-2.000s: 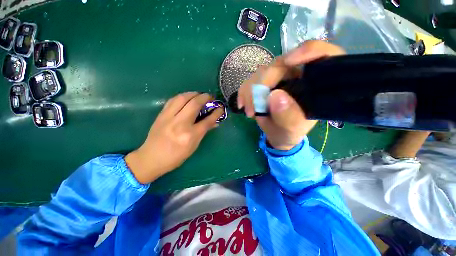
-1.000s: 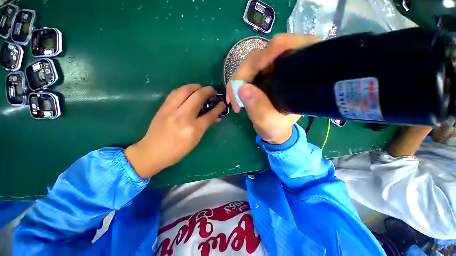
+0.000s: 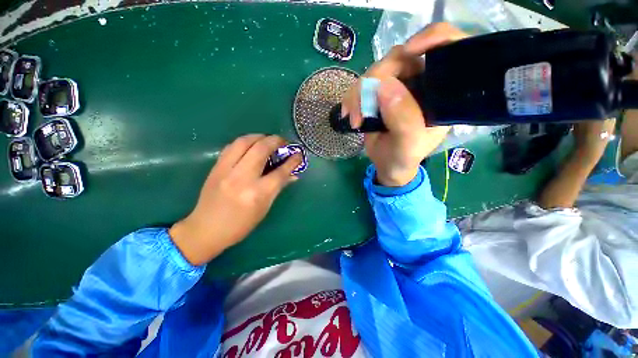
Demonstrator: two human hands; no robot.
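Note:
My left hand (image 3: 234, 189) holds a small rounded-square device housing (image 3: 296, 159) on the green worktop, its fingers over the left part and hiding it. My right hand (image 3: 399, 115) is closed around the front of a large black electric screwdriver (image 3: 476, 82) with a white-and-red label. A pale blue-white wrap shows on one finger. The dark nose of the screwdriver is over the round dish of tiny silvery screws (image 3: 316, 112), right of and above the held housing. The fine bit tip cannot be made out.
Several housings (image 3: 59, 97) lie loosely grouped at the far left. One housing (image 3: 335, 39) lies above the dish, another (image 3: 461, 160) right of my right wrist. A clear plastic bag (image 3: 399, 31) lies behind the screwdriver. A yellow-green wire (image 3: 446, 175) runs nearby. Another person's arm (image 3: 580, 164) is at right.
The screwdriver nose has moved from beside the held housing to over the screw dish. My left hand still holds the housing. More of the housing at right and the neighbour's arm now shows.

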